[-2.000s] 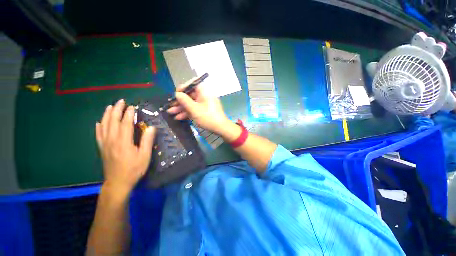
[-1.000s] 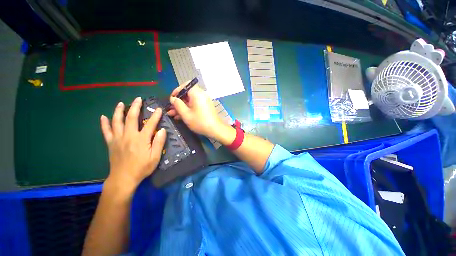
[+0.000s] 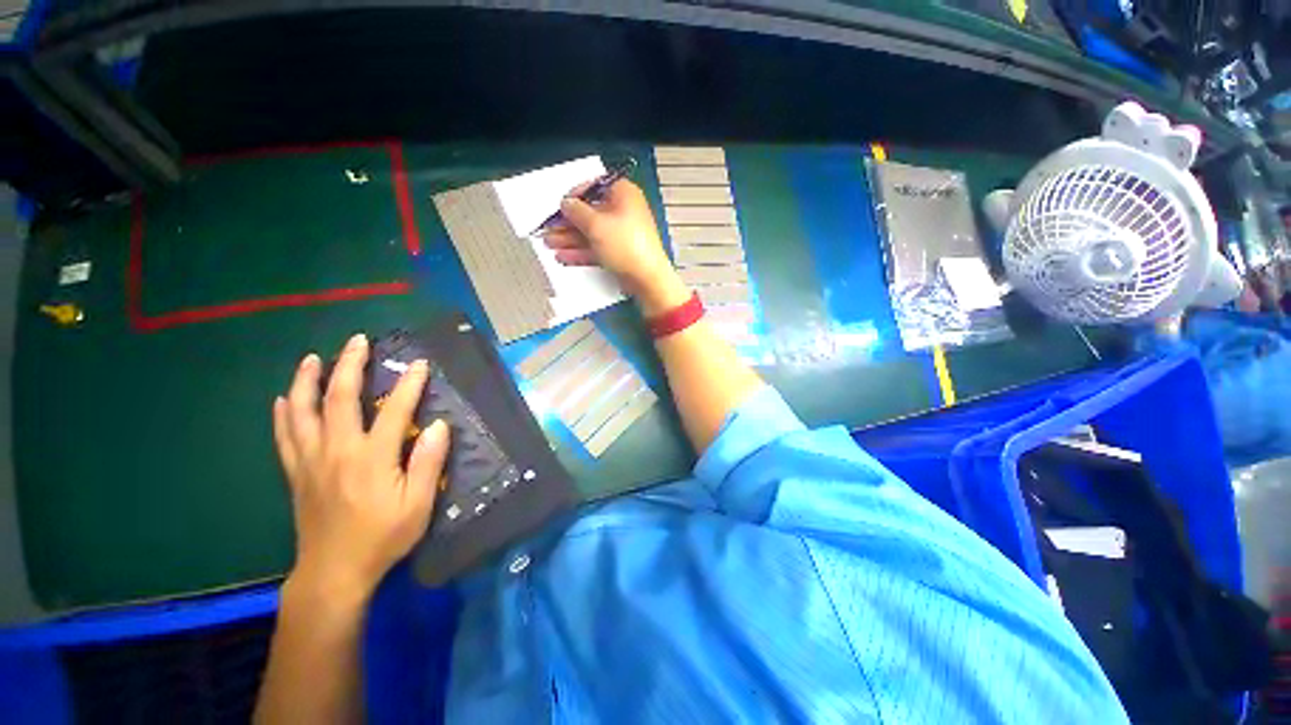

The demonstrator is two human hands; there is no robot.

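Note:
The black plastic housing lies on the dark foam pad at the bench's front edge. My left hand rests on the housing's left side with its fingers spread. My right hand holds the slim black pen-like tool over the two-tone sheet, near its white part. The tool's tip is near the border of the beige and white parts; I cannot tell if it touches. The short strip sheet lies right of the pad.
The long strip sheet lies behind my right forearm. A bagged grey item lies beside the white fan. A red tape outline is at upper left. Blue totes stand at the right and left.
My right hand has moved with the tool from the housing up and right to the two-tone sheet, uncovering the short strip sheet. My left hand stays on the housing. The camera view has shifted.

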